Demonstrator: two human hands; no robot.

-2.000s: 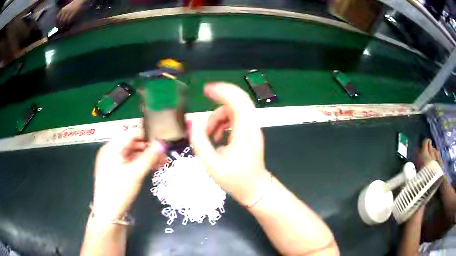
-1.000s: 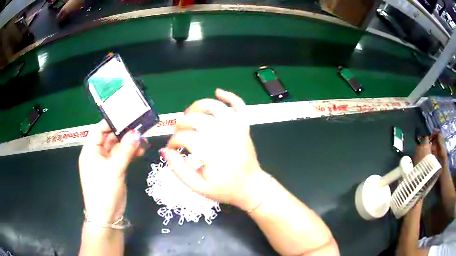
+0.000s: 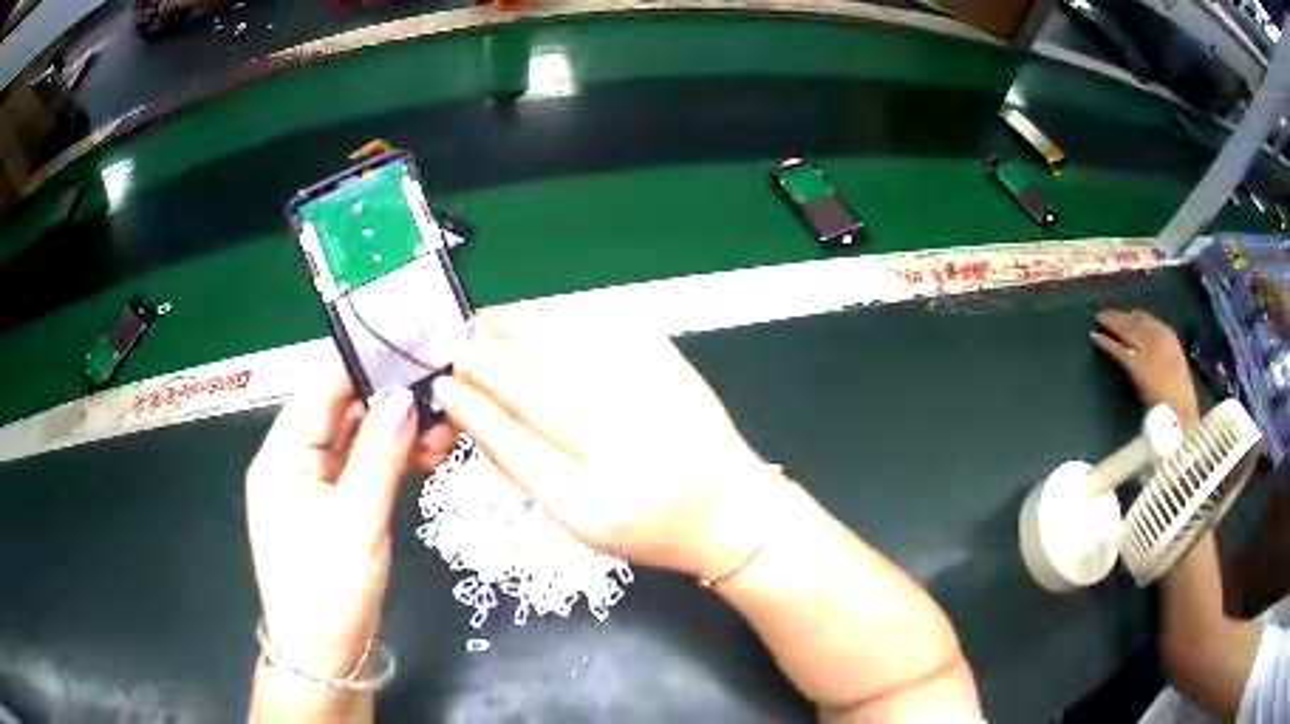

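Note:
A phone assembly (image 3: 371,234) is held up over the white rail and belt, its green board at the top and its pale grey area below. My left hand (image 3: 333,474) grips its black lower end from below, thumb on the front. My right hand (image 3: 608,439) has its fingertips on the lower right corner of the phone assembly. Whether a small part is between those fingertips cannot be seen. A loose pile of small white parts (image 3: 516,545) lies on the dark mat, partly under my right hand.
The green belt (image 3: 637,170) carries more phone assemblies (image 3: 818,202), one at far left (image 3: 119,344). The worn white rail (image 3: 792,293) crosses before it. A cream fan (image 3: 1071,526) stands at right beside another person's arm (image 3: 1200,608). A bluish tray (image 3: 1252,333) is behind.
My right hand has moved from over the pile to the lower end of the phone assembly, now tilted with less glare. The neighbour's hand has reached onto the mat; the handset there is gone from view.

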